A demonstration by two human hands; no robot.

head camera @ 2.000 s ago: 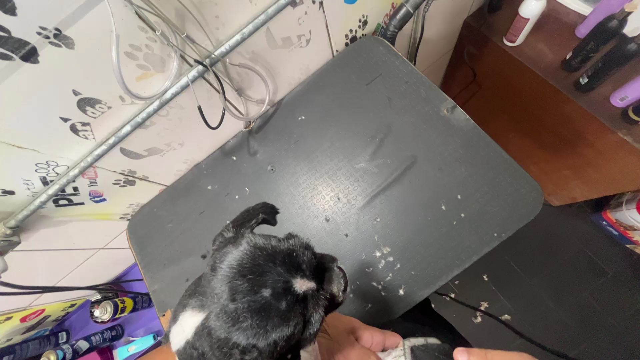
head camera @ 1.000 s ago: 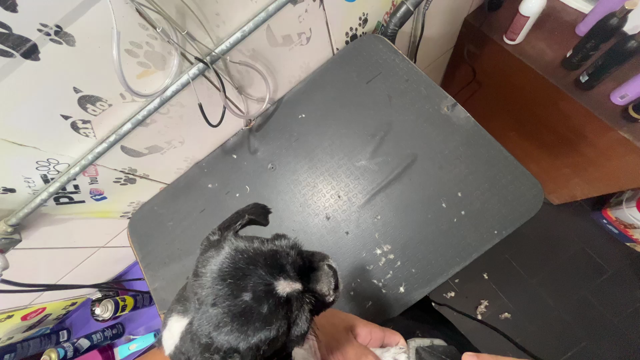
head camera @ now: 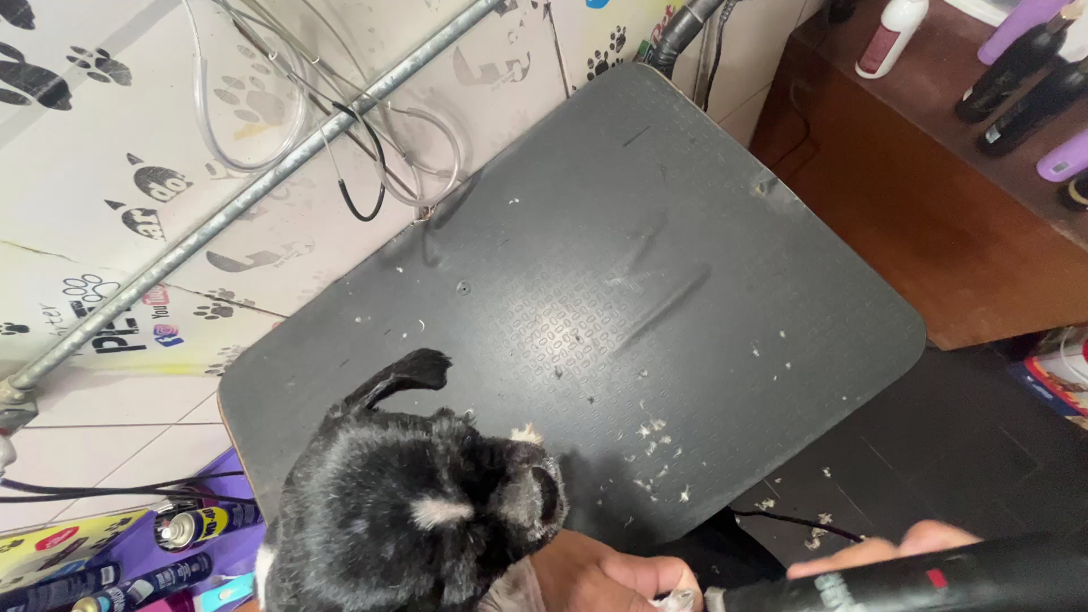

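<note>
A black dog (head camera: pixel 382 501) with a small white patch on its head is at the bottom left of the grooming table (head camera: pixel 595 255). My left hand (head camera: pixel 608 574), beside the dog's muzzle, holds a pale furry part, seemingly a paw, between thumb and fingers. To the right, my right hand (head camera: pixel 884 548) is wrapped around a black electric clipper (head camera: pixel 901 578), its head end close to the pale fur. The lower parts of both hands are cut off by the frame edge.
Clipped hair tufts (head camera: pixel 654 433) lie on the table. A metal rail (head camera: pixel 255 195) with looped tubes runs along the tiled wall. Bottles (head camera: pixel 892 38) stand on a brown cabinet at the upper right. Spray cans (head camera: pixel 200 525) sit at the lower left. A cable (head camera: pixel 799 523) crosses the dark floor.
The black clipper and my right hand have come further into view at the bottom right. The dog's muzzle has turned slightly downward since one second ago.
</note>
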